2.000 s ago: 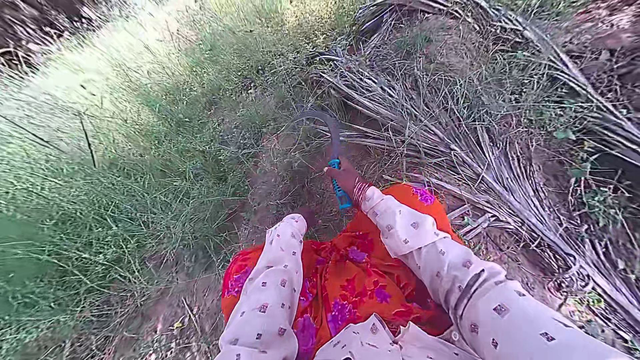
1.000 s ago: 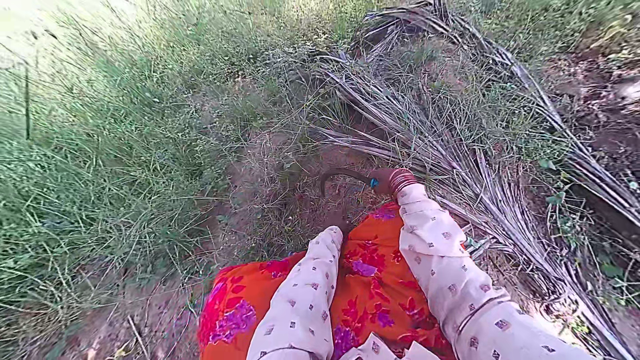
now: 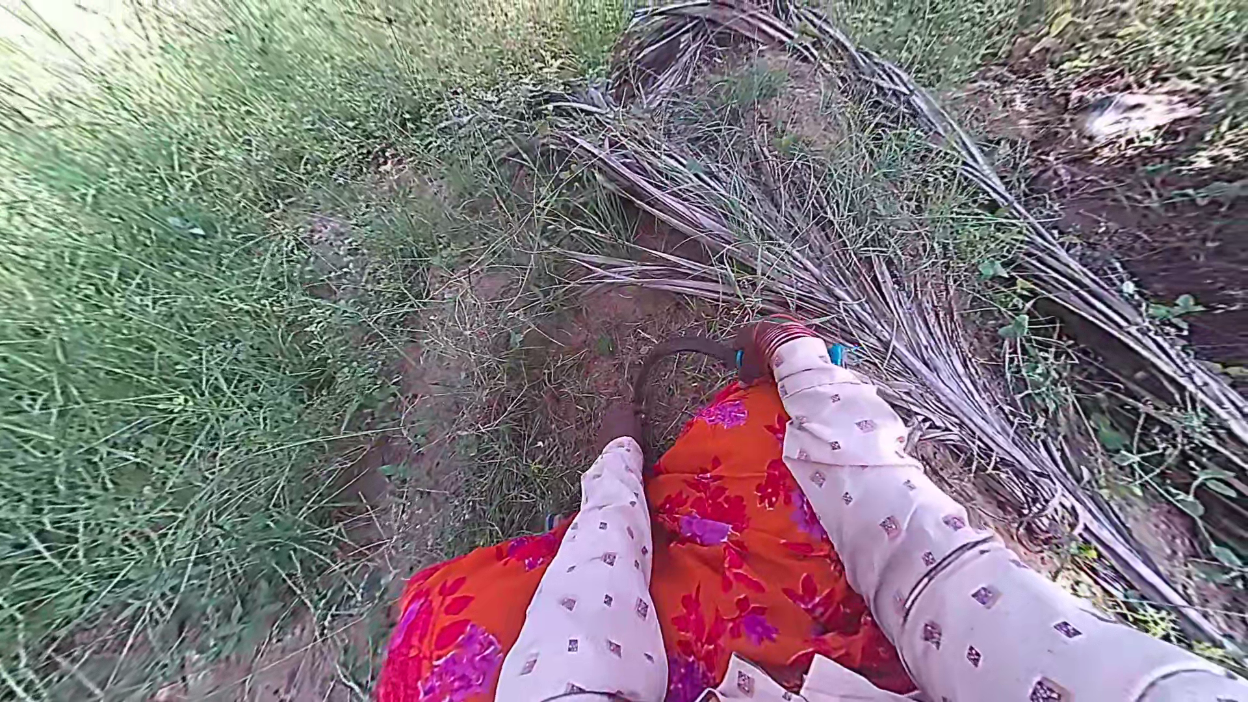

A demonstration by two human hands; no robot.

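Note:
My right hand (image 3: pixel 757 353), with red bangles at the wrist, is closed on the blue handle (image 3: pixel 838 355) of a sickle. The sickle's curved dark blade (image 3: pixel 673 346) arcs left and then down toward my left hand (image 3: pixel 620 425). That hand is low over the ground beside the blade's far end; its fingers are too dark and small to make out, and whether it holds grass cannot be told. Short grass and weeds (image 3: pixel 517 429) grow around it. Both arms wear pale printed sleeves above an orange floral cloth (image 3: pixel 721 507) over my lap.
Dry palm fronds (image 3: pixel 877 312) lie across the ground from top centre to lower right, close beyond my right hand. Tall green grass (image 3: pixel 146 341) fills the left side. Bare soil (image 3: pixel 1170 244) and a pale patch are at the upper right.
Two seconds ago the sickle's blade pointed up and away; now it curves down near my left hand. The right hand has kept hold of its handle throughout.

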